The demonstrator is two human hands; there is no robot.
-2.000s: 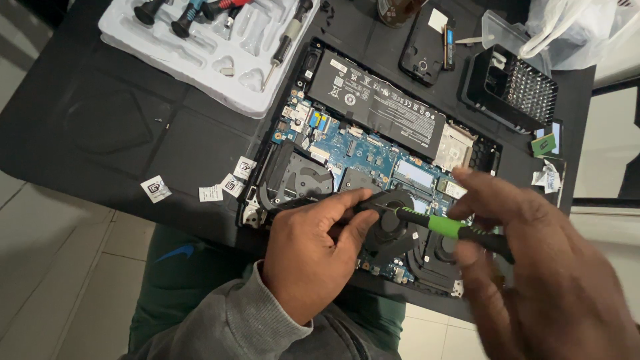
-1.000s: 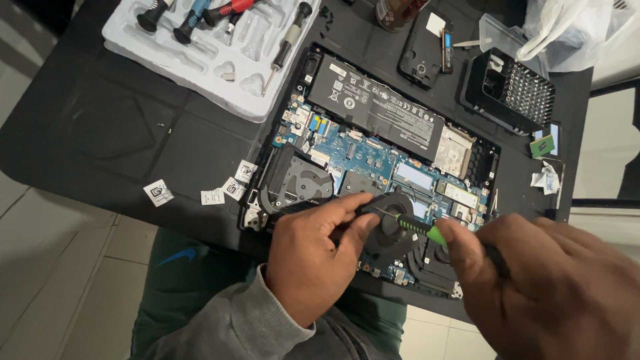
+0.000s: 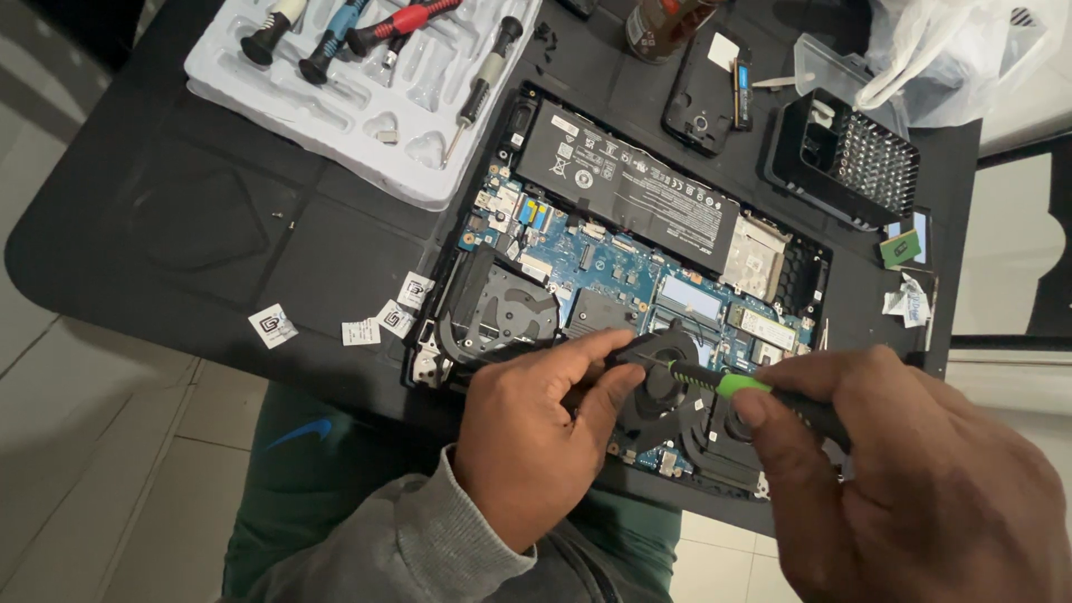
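Observation:
My left hand point(image 3: 544, 427) pinches the edge of a black laptop cooling fan point(image 3: 663, 387) between thumb and fingers, over an opened laptop. A screwdriver point(image 3: 741, 387) with a black and green handle is in my right hand point(image 3: 904, 469), and its thin shaft points left at the fan's edge by my left fingertips. Whether the tip touches a screw cannot be told. Below lie the blue motherboard point(image 3: 603, 268), a second fan point(image 3: 507, 310) at the left side and the black battery point(image 3: 624, 184) along the far side.
A white plastic tray point(image 3: 335, 155) with several screwdrivers stands at the upper left. Square stickers point(image 3: 273, 326) lie left of the laptop. Beyond its right end are a black bit box point(image 3: 842, 159), a green memory module point(image 3: 900, 249) and a black phone-like shell point(image 3: 699, 100) near a brown container point(image 3: 666, 25).
My right fingers, spread near the screwdriver two seconds ago, have closed around its handle. My left hand keeps its pinch on the fan in about the same place.

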